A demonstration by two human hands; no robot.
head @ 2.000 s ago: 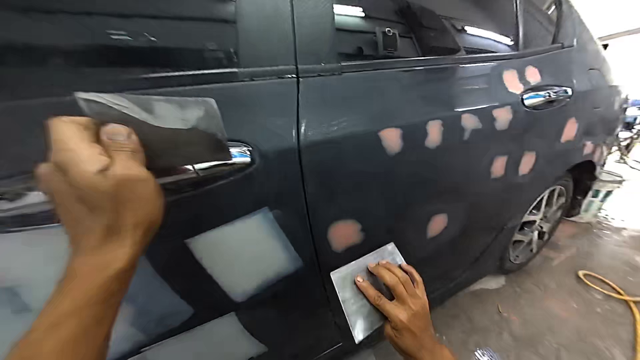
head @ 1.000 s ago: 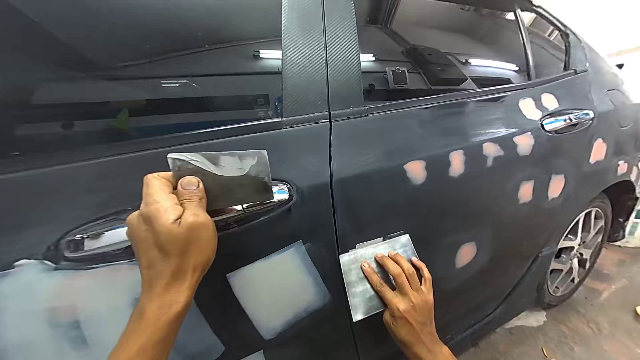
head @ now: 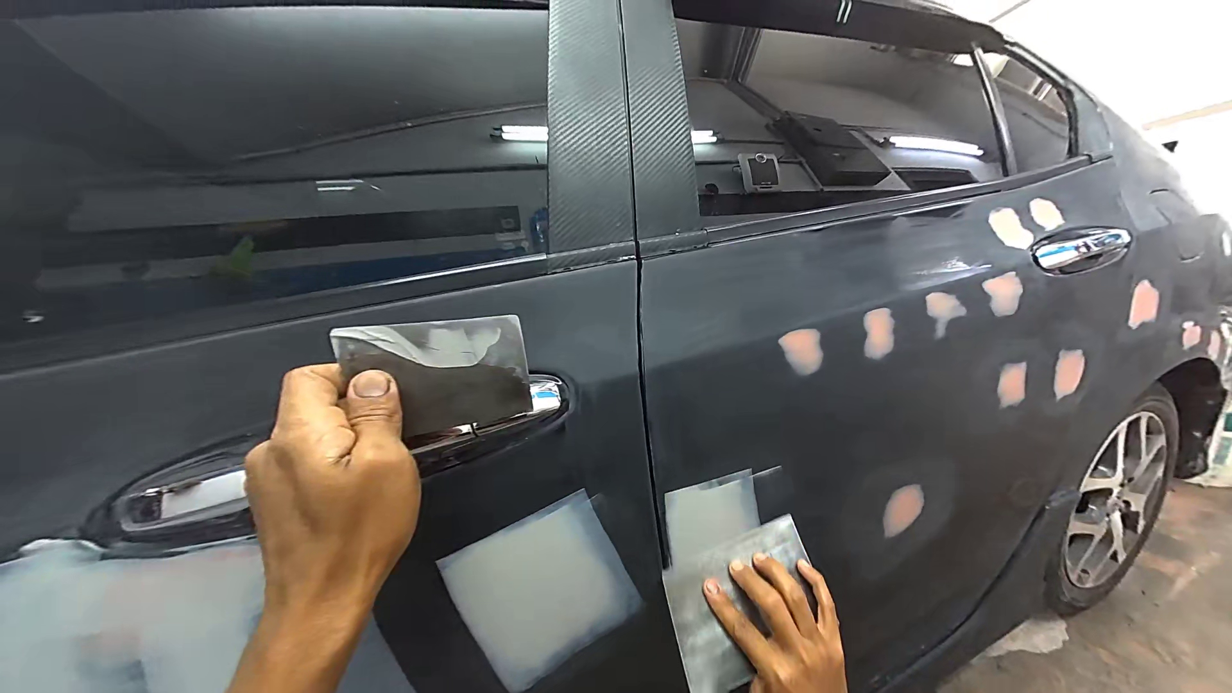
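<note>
My left hand [head: 337, 472] pinches a thin, dark, flexible rectangular spreader [head: 452, 385], thumb on its near face, in front of the front door's chrome handle [head: 202, 496]. Pale material smears the spreader's upper part. Low on the rear door, my right hand [head: 775, 616] has its fingers spread over a grey rectangular plate [head: 698, 606]; its thumb is hidden. The plate overlaps the lower part of a grey filler patch [head: 712, 510] beside the door seam. Another squarish grey patch [head: 539, 587] lies on the front door, left of the seam.
Several pinkish sanded spots [head: 878, 332] mark the dark rear door [head: 751, 414] below and around its chrome handle [head: 1081, 250]. A larger pale patch [head: 144, 606] covers the lower front door. The rear wheel [head: 1121, 500] stands on a concrete floor [head: 1145, 616] at right.
A grey patch now shows beside the seam where the oldest frame shows a pinkish spot. My right hand and its plate have moved lower on the door. The spreader stays in my left hand.
</note>
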